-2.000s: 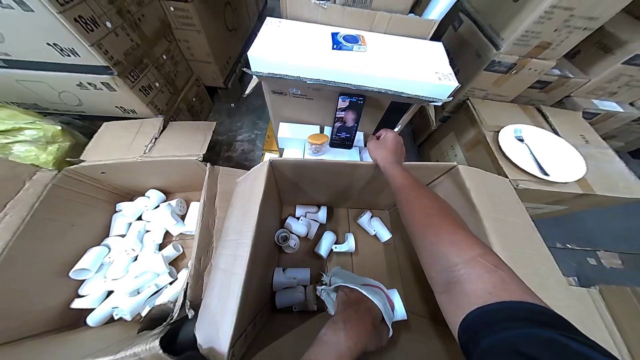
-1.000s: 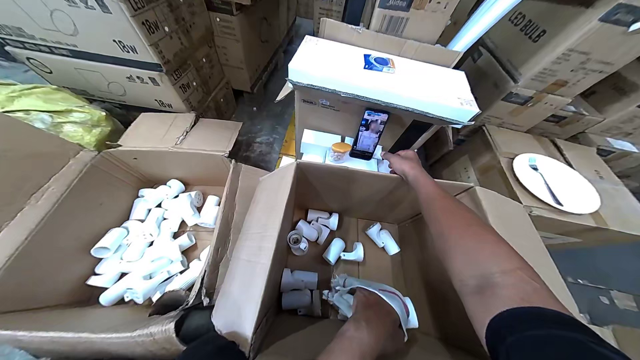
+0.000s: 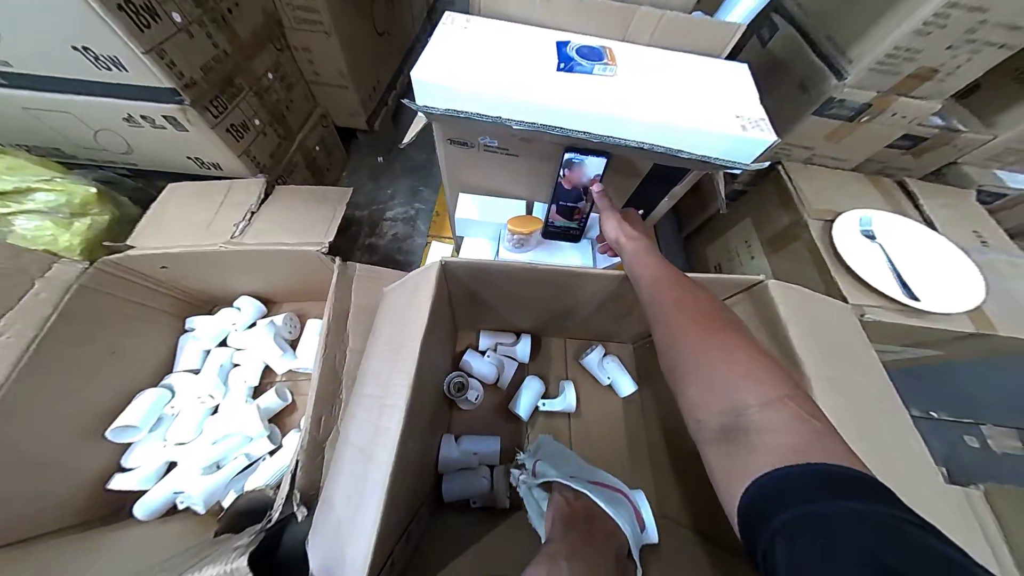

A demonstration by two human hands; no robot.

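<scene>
My right hand (image 3: 620, 220) reaches over the box's far edge, its extended finger on the right side of the screen of an upright smartphone (image 3: 574, 196). Low in the open cardboard box (image 3: 384, 400), my left hand (image 3: 584, 520) is wrapped in a white cloth (image 3: 580, 472) with a red stripe. A white tubular piece (image 3: 646, 516) shows at the cloth's right edge; its hold is partly hidden. Several white plastic lamp holders (image 3: 612, 372) lie on the box floor, mostly left. One shows its round socket (image 3: 457, 386) upward.
A second open box (image 3: 64, 376) at left holds a heap of white fittings (image 3: 208, 408). Beside the phone stands a small jar with a yellow lid (image 3: 524, 232), below a white carton (image 3: 592, 88). A plate (image 3: 952, 272) with a fork (image 3: 888, 256) sits on a carton at right. Stacked cartons (image 3: 72, 64) surround the area.
My right hand has moved from beside the phone's lower right up onto its screen edge. My left hand stays low in the box with the cloth.
</scene>
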